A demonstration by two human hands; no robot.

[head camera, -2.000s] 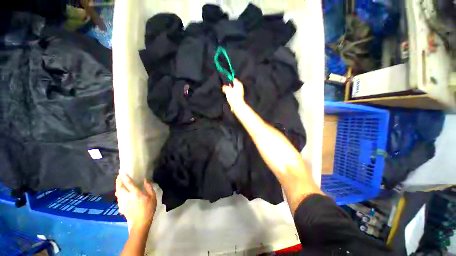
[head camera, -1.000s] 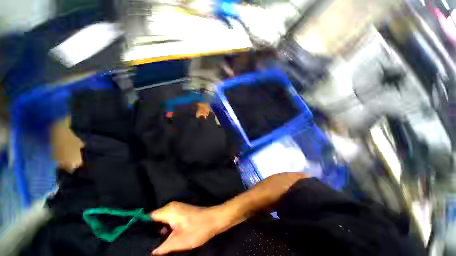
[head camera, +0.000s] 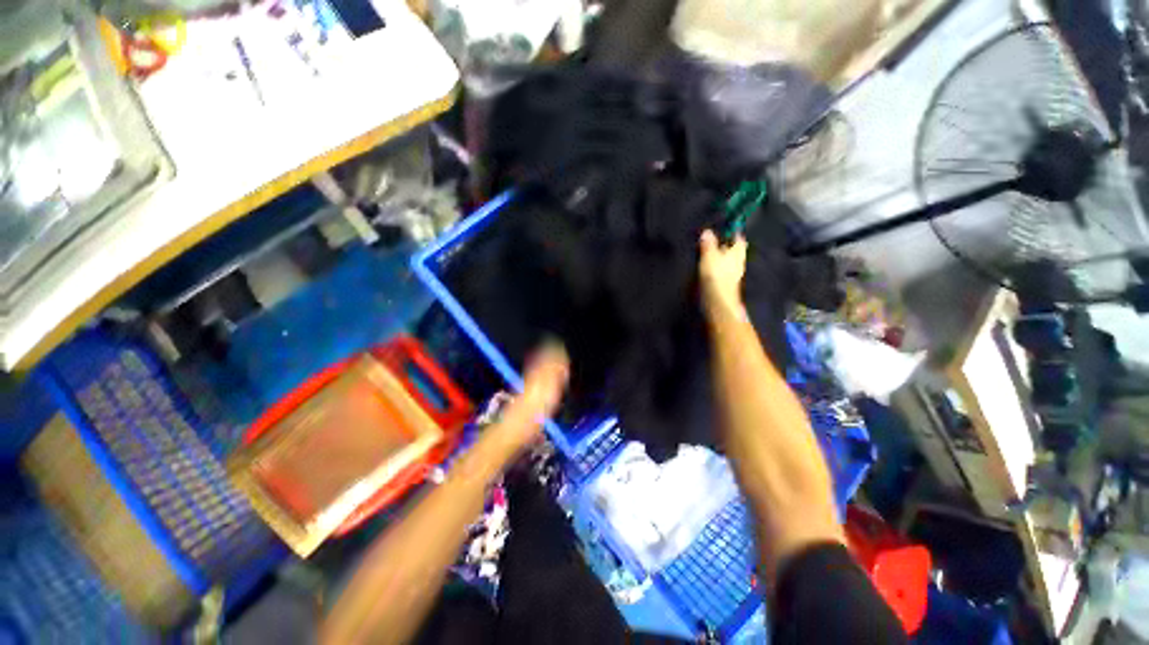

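Observation:
A large black garment bundle [head camera: 630, 252] hangs over a blue plastic crate [head camera: 469, 315] in front of me. My right hand [head camera: 722, 267] is closed at the bundle's upper right side on the green tie [head camera: 743, 205]. My left hand [head camera: 547, 378] is blurred, at the bundle's lower left near the crate's rim. Whether its fingers hold cloth cannot be told. The bundle hides most of the crate and what lies under it.
A red stool [head camera: 422, 391] with a brown pad stands at left, beside another blue crate [head camera: 139, 466]. A pale table [head camera: 315, 101] is upper left. A fan [head camera: 1052, 164] stands at right. A lower blue crate [head camera: 712, 567] holds white material.
The white tub has left the view. My right hand has carried the bundle by its green tie from the tub to the blue crate. My left hand has come back into view.

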